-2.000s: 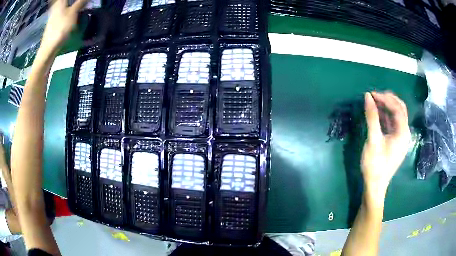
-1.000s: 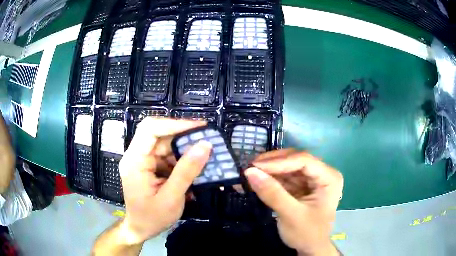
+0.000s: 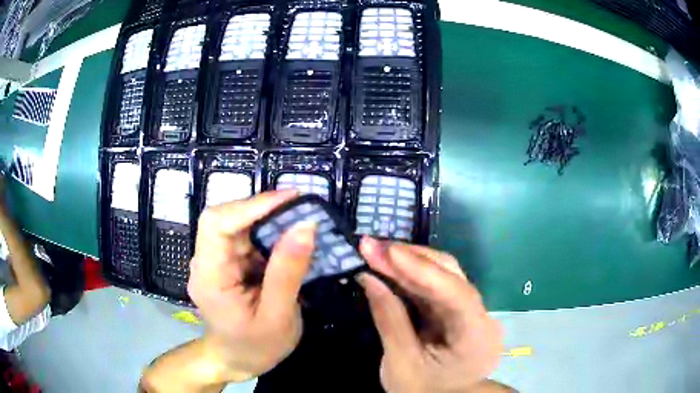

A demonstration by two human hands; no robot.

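A phone front housing (image 3: 334, 249) with a pale keypad and black frame is tilted in front of me, above the tray's near edge. My left hand (image 3: 245, 284) holds it, thumb across the keypad. My right hand (image 3: 430, 307) has its thumb and fingers pinched at the housing's right corner. I cannot make out any insert between those fingertips. The black blister tray (image 3: 433, 100) holds rows of similar housings, keypads towards the far side. My hands partly cover its near row.
A loose pile of black inserts (image 3: 554, 140) lies on the green mat (image 3: 491, 192) right of the tray. A crumpled clear bag (image 3: 687, 146) is at the right edge. Striped pieces (image 3: 35, 106) lie at left. Another person's arm (image 3: 23, 261) shows at lower left.
My left hand came from the far left and my right from beside the insert pile; both met at a housing. Since a second ago, my right fingers have shifted slightly left along its edge.
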